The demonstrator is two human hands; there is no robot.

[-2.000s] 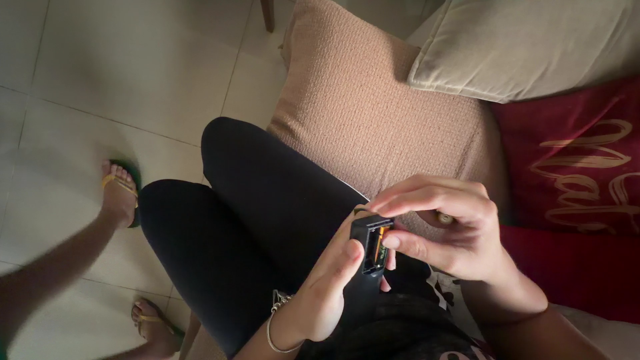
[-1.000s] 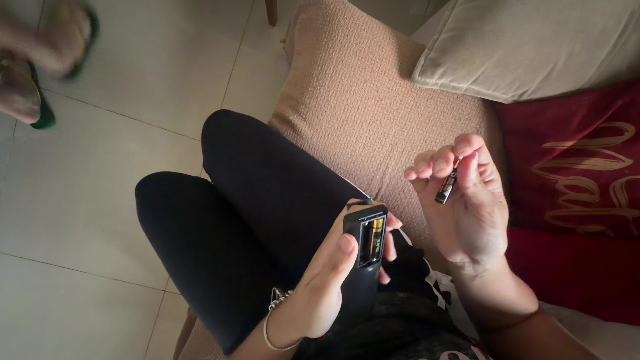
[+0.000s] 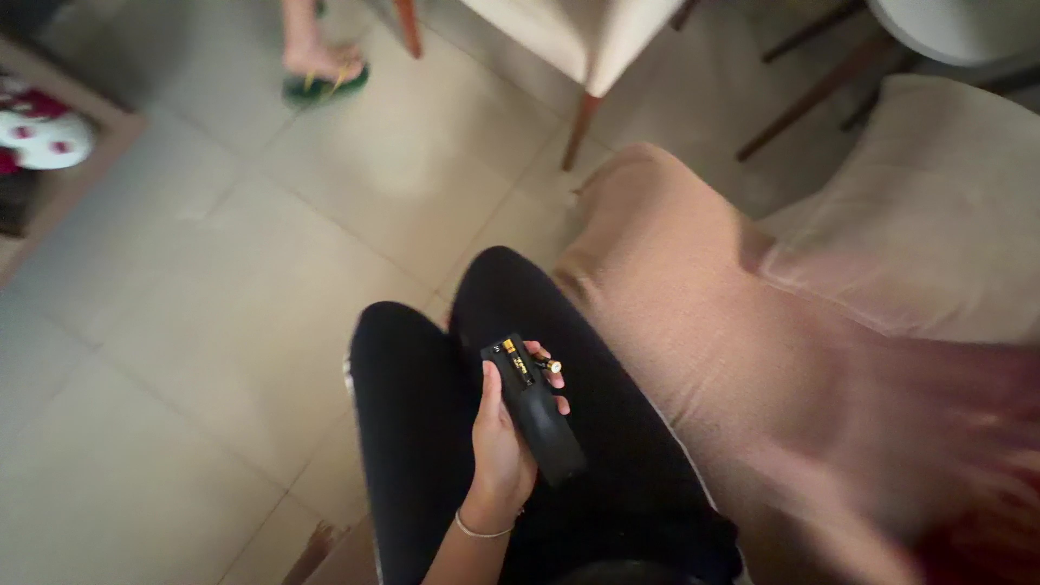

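My left hand (image 3: 501, 451) holds a black remote control (image 3: 540, 426) above my lap, its battery compartment uncovered. One gold-and-black battery (image 3: 517, 363) lies in the compartment, and the slot beside it shows bare metal contacts. A second battery (image 3: 549, 365) sticks out at the remote's right edge, against the fingers of my left hand. A blurred, skin-toned shape at the lower right appears to be my right arm; the right hand and anything it may hold cannot be made out.
My legs in black trousers are under the remote. To the right are a pinkish seat cushion (image 3: 650, 268) and a beige pillow (image 3: 918, 219). Chair legs (image 3: 582, 130) stand beyond on the tiled floor. Another person's foot in a flip-flop (image 3: 325, 77) is at the top left, near a shelf (image 3: 114, 146).
My right hand has left its place beside the remote, where it held a battery. A loose battery now rests at my left fingers. The view has swung widely.
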